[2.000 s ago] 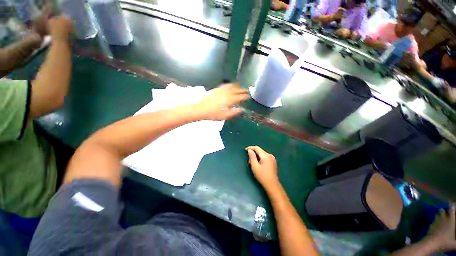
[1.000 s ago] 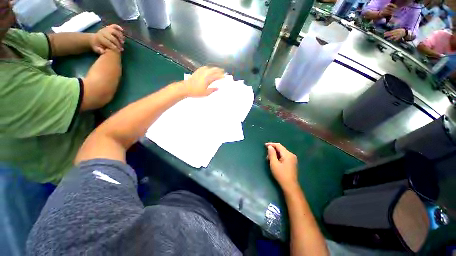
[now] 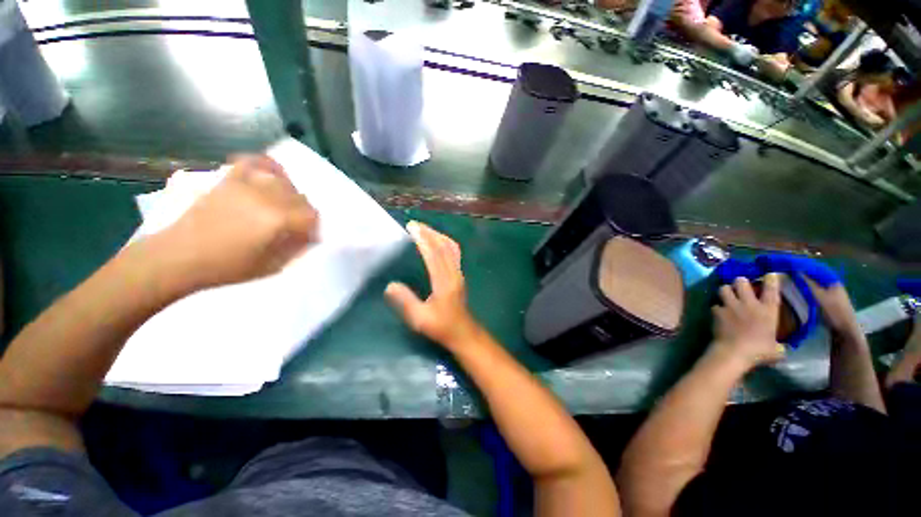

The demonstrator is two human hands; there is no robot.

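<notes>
A stack of white protective bags (image 3: 202, 338) lies on the green bench in front of me. The top bag (image 3: 343, 227) is swung out to the right, its edge lifted and blurred. My left hand (image 3: 252, 222) is over the stack, blurred, its fingers curled on the top bag; the fingertips are partly hidden. My right hand (image 3: 436, 288) is open at the bag's right corner, thumb and fingers apart; whether it touches the bag is unclear. A bagged speaker (image 3: 389, 106) stands upright on the belt beyond.
Grey speakers (image 3: 530, 126) stand on the belt (image 3: 459, 131). Two larger speakers (image 3: 576, 313) are on the bench at right, beside a light-blue bottle (image 3: 699, 257). A neighbour's hands (image 3: 752, 323) hold a blue cloth (image 3: 778, 271). A green post (image 3: 283, 71) rises beyond the stack.
The view has turned right. The top bag has swung out to the right from the stack. My left hand has curled, and my right hand has opened and is now close to the bag.
</notes>
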